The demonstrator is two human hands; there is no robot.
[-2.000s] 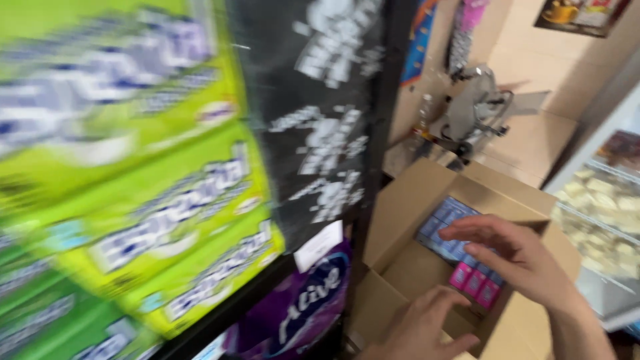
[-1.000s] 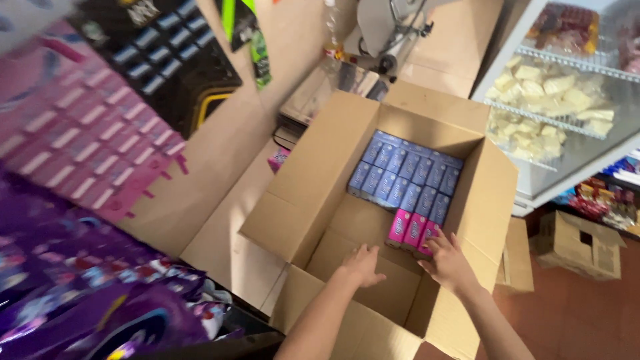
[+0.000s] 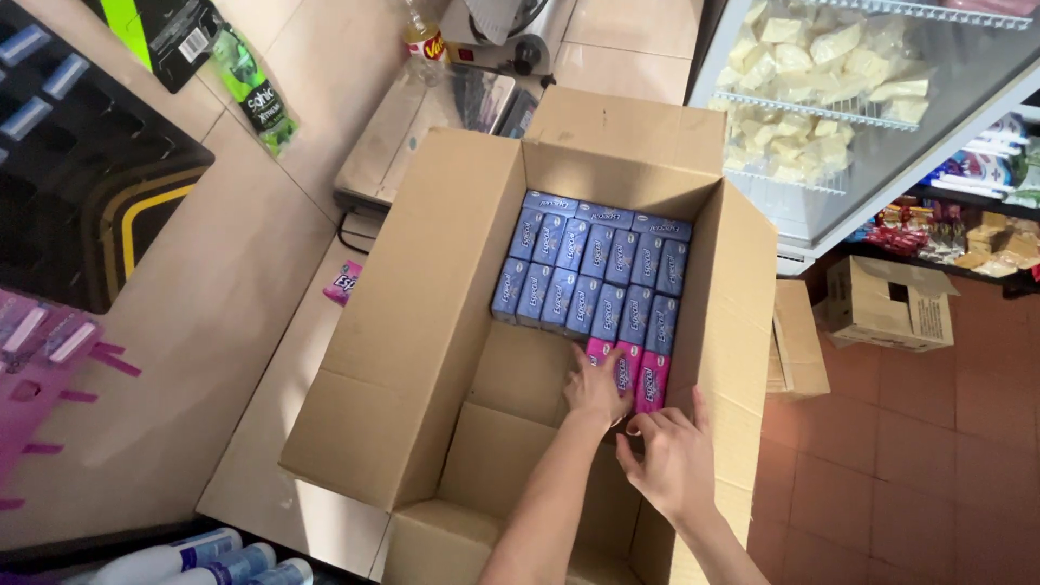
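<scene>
An open cardboard box (image 3: 422,325) holds rows of blue Especial packs (image 3: 597,252) at its far end. Several pink Especial packs (image 3: 652,382) stand against the near side of the blue ones, by the box's right wall. My left hand (image 3: 597,386) reaches into the box with its fingertips on the pink packs at the left; whether it grips one is hidden by the fingers. Just below the rightmost pink pack is my right hand (image 3: 670,455), fingers apart and curled, with nothing seen in it.
Behind the box are a flat scale (image 3: 390,130) and an oil bottle (image 3: 425,41). A pink packet (image 3: 343,283) lies left of it. To the right stand a glass-fronted fridge (image 3: 812,219) with bagged white chunks and a smaller carton (image 3: 890,305) on the tiled floor. White-capped bottles (image 3: 203,561) are at lower left.
My left hand has moved forward onto the pink packs, from the bare part of the box. My right hand has drawn back from beside them. The view has swung right since the earliest frame.
</scene>
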